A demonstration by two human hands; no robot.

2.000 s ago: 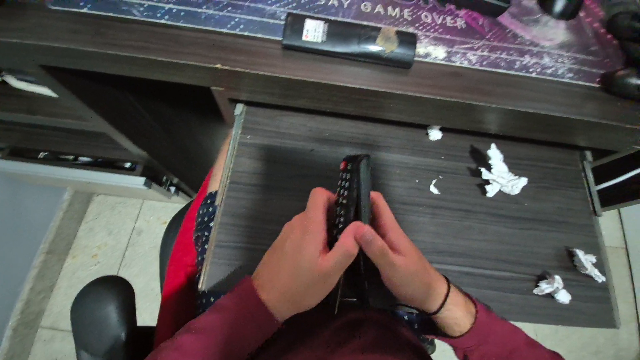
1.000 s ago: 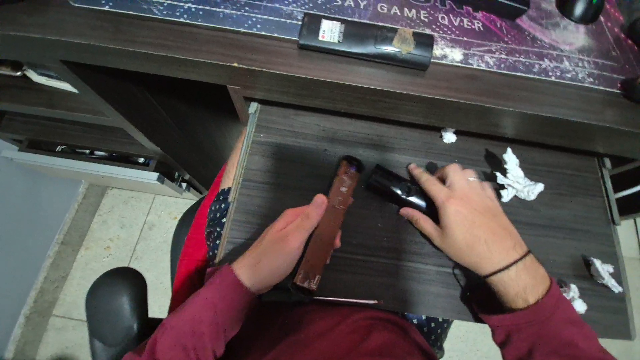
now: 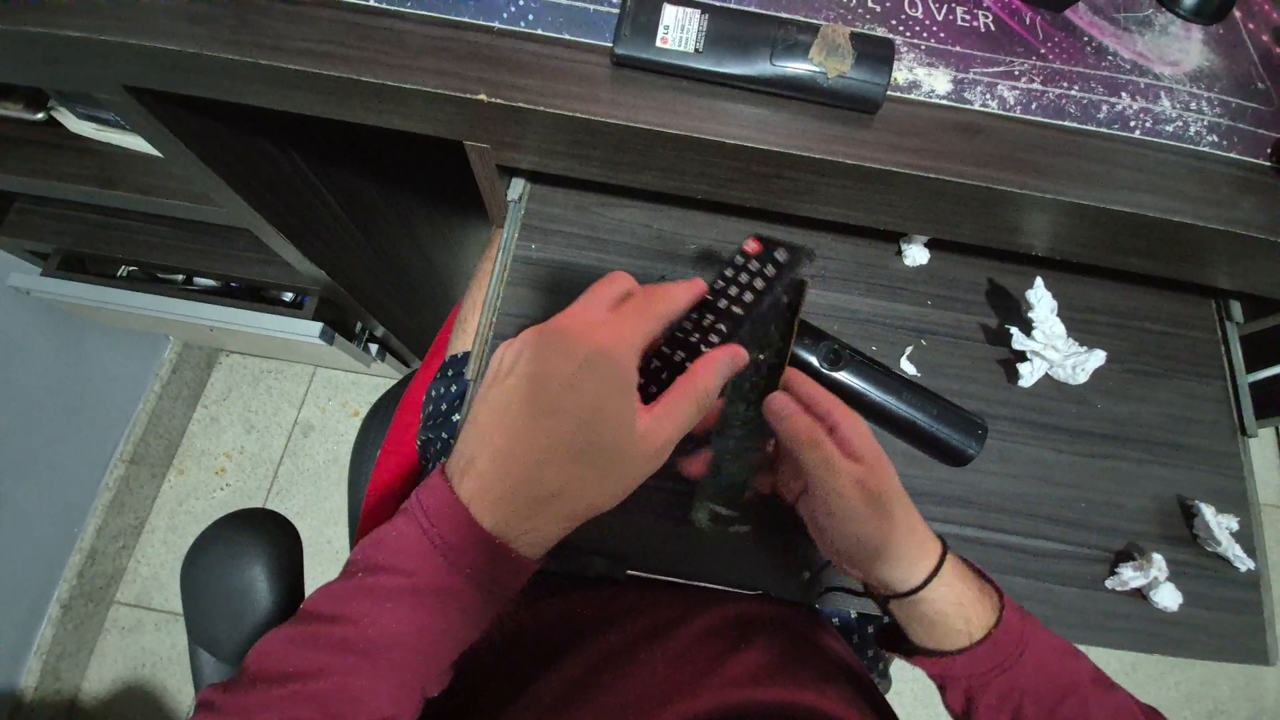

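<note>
My left hand [image 3: 570,410] holds a black remote control's keypad part [image 3: 735,300], its red button at the top. My right hand [image 3: 840,470] grips a thin dark strip-like piece [image 3: 750,410], blurred, close beside the keypad part; whether the two touch I cannot tell. Behind my right fingers a glossy black remote control [image 3: 890,390] lies slanted on the pull-out wooden shelf [image 3: 1010,490]. Another black LG remote control [image 3: 750,50], back side up with a label and a brown patch, rests at the desk's front edge.
Crumpled white paper [image 3: 1055,340] and smaller paper wads [image 3: 1145,580] lie on the shelf's right side. The desk edge [image 3: 400,80] runs above it, with a printed desk mat [image 3: 1120,60] on top. A chair armrest [image 3: 240,580] and an open drawer [image 3: 180,300] are at left.
A second ago the glossy remote was under my right hand; it now lies let go on the shelf. My right hand has moved left to the thin dark piece. The keypad side now faces up.
</note>
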